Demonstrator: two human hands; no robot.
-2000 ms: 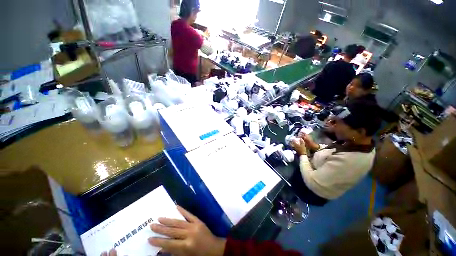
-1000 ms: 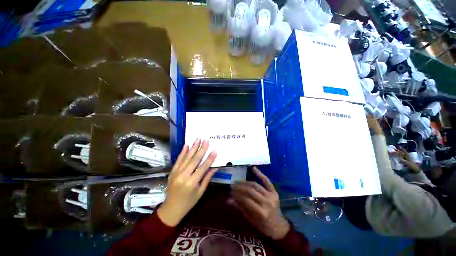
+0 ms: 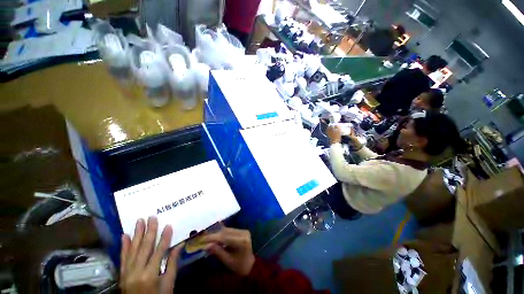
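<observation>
A retail box (image 3: 175,198) with a white printed top lies in front of me between the open boxes and the stacked boxes. Its lid covers the top. My left hand (image 3: 146,258) lies flat with spread fingers on the lid's near left edge. My right hand (image 3: 227,247) is at the near front edge of the box, fingers bent against it. Something small and yellowish shows at its fingertips; I cannot tell what it is. The front flap is mostly hidden by the hands.
Open boxes with brown insides and bagged white parts (image 3: 83,273) stand at left. Closed blue and white boxes (image 3: 287,166) are at right. Bagged camera units (image 3: 152,74) stand beyond on the yellowish surface. A coworker (image 3: 385,172) handles parts by the camera heap (image 3: 310,74).
The view has swung right since one second ago. My right hand, earlier off the box and blurred, is now against its front edge. My left hand stays on the lid's near left part.
</observation>
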